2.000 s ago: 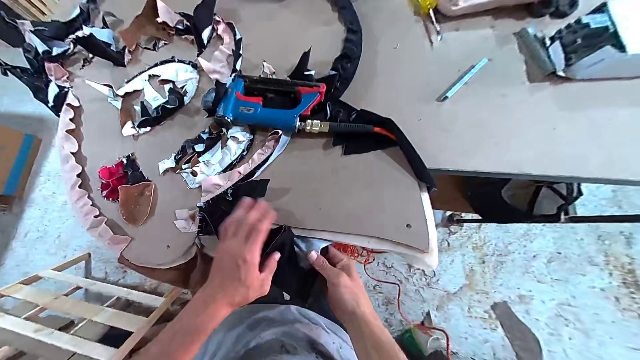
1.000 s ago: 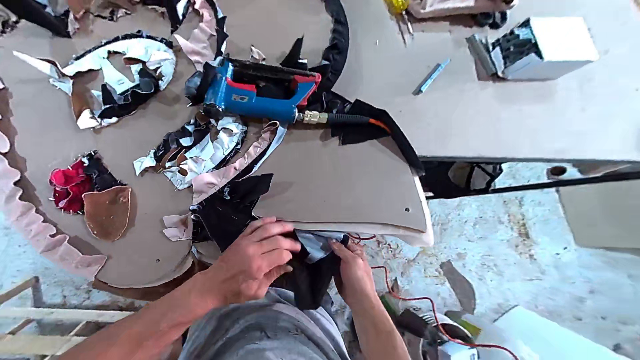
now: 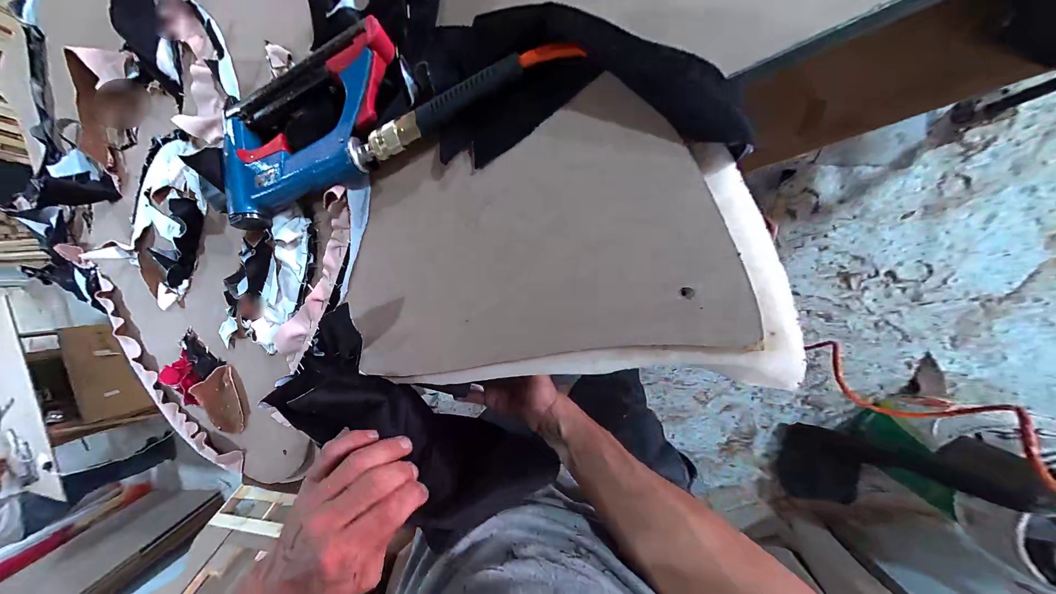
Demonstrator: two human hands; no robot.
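Note:
Black fabric (image 3: pixel 462 462) hangs from the near edge of a flat board panel (image 3: pixel 544 239) with white padding (image 3: pixel 767 272) showing along its rim. My left hand (image 3: pixel 363 503) rests against the fabric's left part with fingers bent; whether it grips the cloth is unclear. Reaching to the panel's near edge, my right hand (image 3: pixel 528 400) has its fingers partly hidden beneath the padding and cloth. A blue and red pneumatic stapler (image 3: pixel 305 157) lies on the panel, its brass fitting joined to a black and orange air hose (image 3: pixel 487 87). More black fabric (image 3: pixel 660 74) is folded over the far edge.
Fabric scraps (image 3: pixel 173 214) in white, black and pink cover the left side, near a red and brown scrap (image 3: pixel 219 396). A wooden frame (image 3: pixel 247 511) stands at lower left. An orange hose (image 3: pixel 932 408) crosses the floor at right. A cardboard box (image 3: pixel 103 371) is at left.
My right hand has moved under the panel's near edge, its fingers now partly hidden. My left hand has shifted left over the black fabric, apart from the right. The view has turned and come closer.

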